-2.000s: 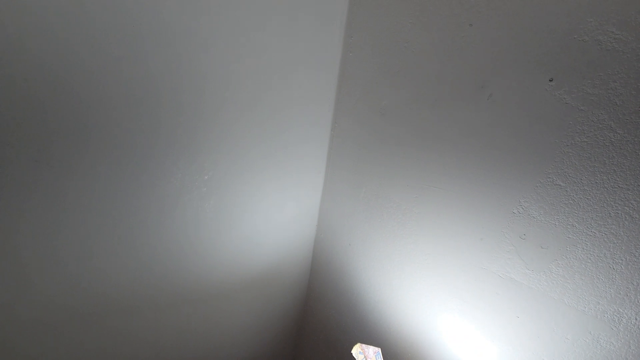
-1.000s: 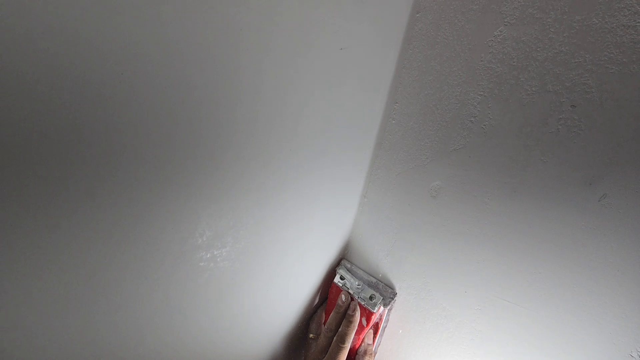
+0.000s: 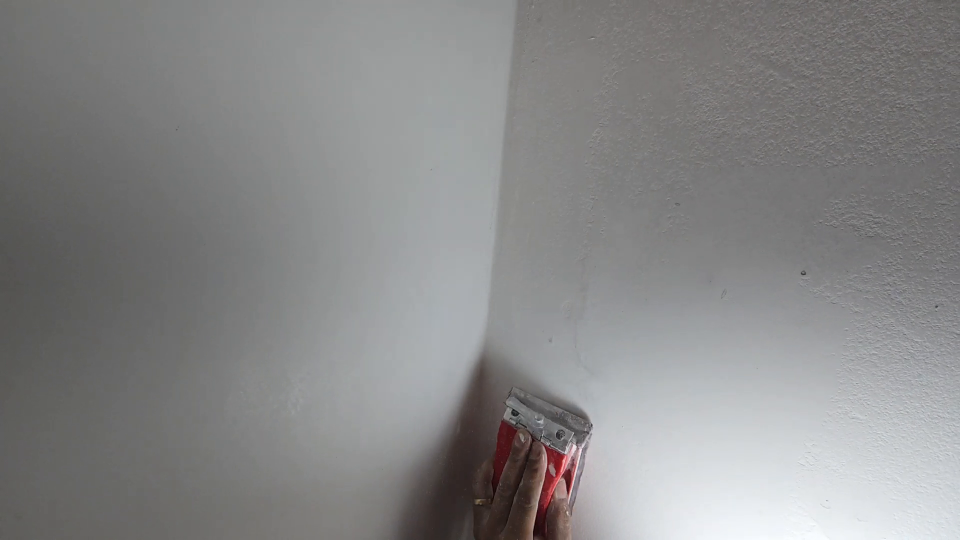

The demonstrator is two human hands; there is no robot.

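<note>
My left hand, dusty and with a gold-coloured ring on one finger, holds a red hand sander with a grey metal clamp at its front end. Two fingers lie along its top and others grip its sides. The sander rests against the right-hand wall, just right of the inside corner; its underside is hidden. My right hand is out of view.
A smooth pale wall meets the right-hand wall at a vertical corner line. Rough, bumpy texture covers the far right and upper right. Light falls on the lower right, and a dark shadow lies left of the hand.
Two seconds ago only a small tip of something showed at the bottom edge. My left hand and the red sander have since come into view beside the corner. The view has shifted.
</note>
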